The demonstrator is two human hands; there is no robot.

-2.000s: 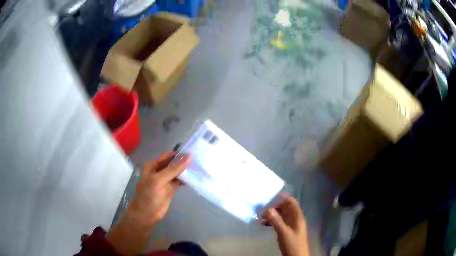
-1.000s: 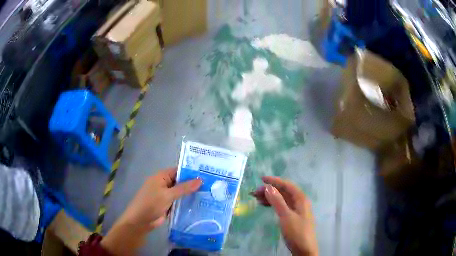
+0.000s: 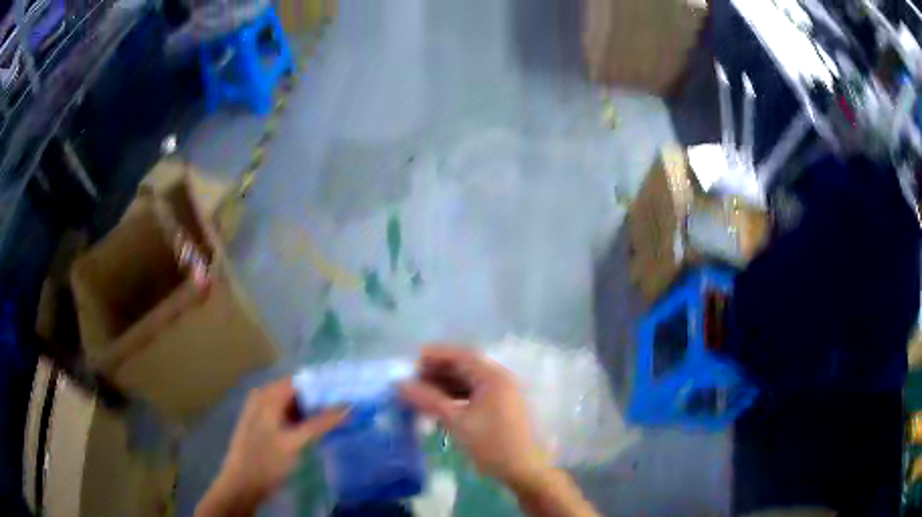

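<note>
A flat packet [image 3: 372, 449], whitish at the top and blue below, is held low in front of me and is blurred. My left hand [image 3: 268, 429] is closed on its left edge, with the thumb on the front. My right hand [image 3: 470, 404] pinches its upper right corner between thumb and fingers. The print on the packet cannot be read.
An open brown carton [image 3: 182, 353] stands at the left. A blue stool [image 3: 243, 56] is at the upper left. Another blue stool [image 3: 682, 348] is at the right by a carton [image 3: 657, 227] and a person in dark clothing [image 3: 834, 293]. Yellow-black tape runs along the left floor.
My right hand has moved from beside the packet onto its upper right corner. The view has moved along the aisle, and an open carton and a person in dark clothes now show.
</note>
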